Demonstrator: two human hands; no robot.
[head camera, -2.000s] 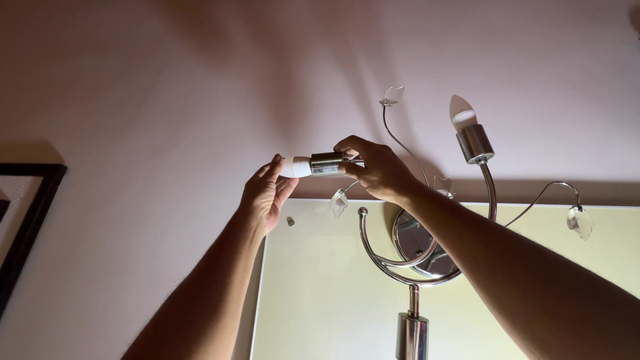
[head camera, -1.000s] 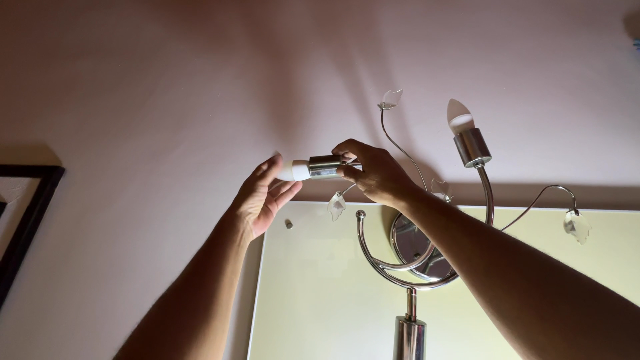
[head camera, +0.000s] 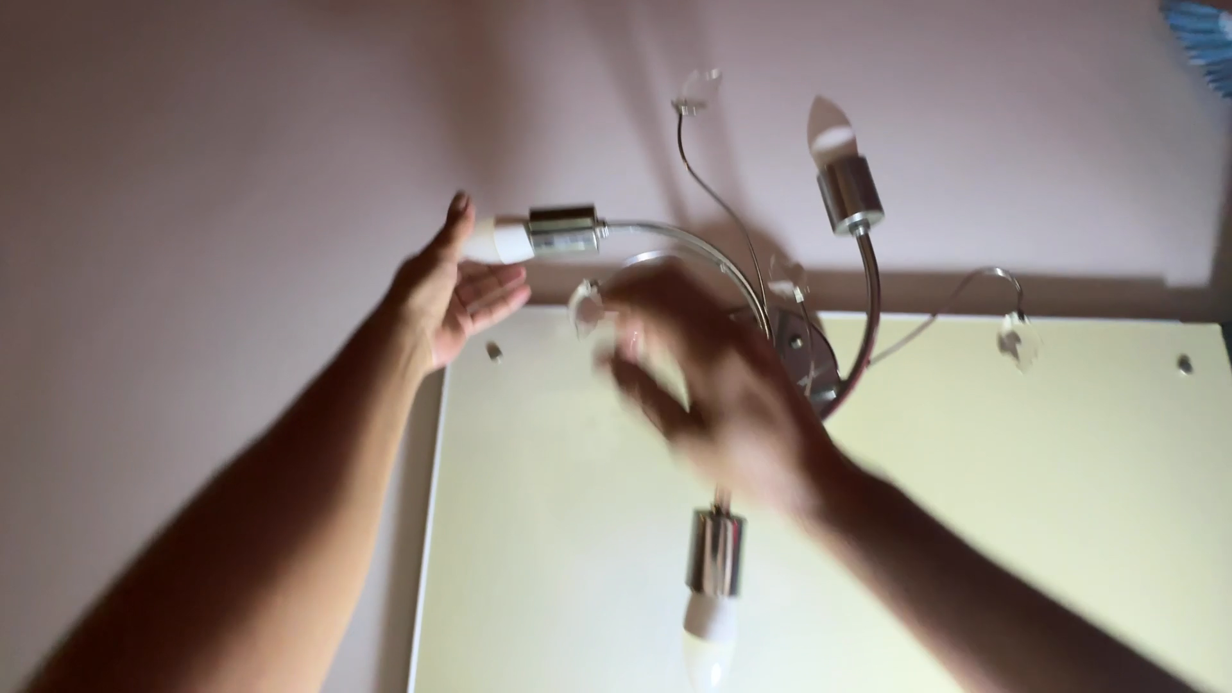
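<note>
My left hand (head camera: 452, 289) is at the light bulb (head camera: 505, 241) seated in the left chrome socket (head camera: 564, 230) of a ceiling lamp; the thumb lies by the bulb's tip and the other fingers are spread below it. Blurred by motion, my right hand (head camera: 712, 385) is in front of the lamp's arms, fingers apart, with nothing in it. A second candle-shaped bulb (head camera: 832, 132) points up from the right socket (head camera: 851, 195). Another bulb (head camera: 710, 635) hangs down from the lower socket (head camera: 717, 552). My right hand partly covers the round chrome base (head camera: 804, 356).
Thin curved stems carry clear leaf-shaped ornaments, one at the top (head camera: 701, 89), one at the right (head camera: 1016, 342) and one beside my right fingers (head camera: 585, 308). Behind the lamp is a pale panel (head camera: 962, 500) with small fixings. A blue ridged object (head camera: 1201, 43) shows at the upper right.
My right hand has let go of the left socket and moved down and to the right. My left hand remains by the bulb. The lower bulb has come into view.
</note>
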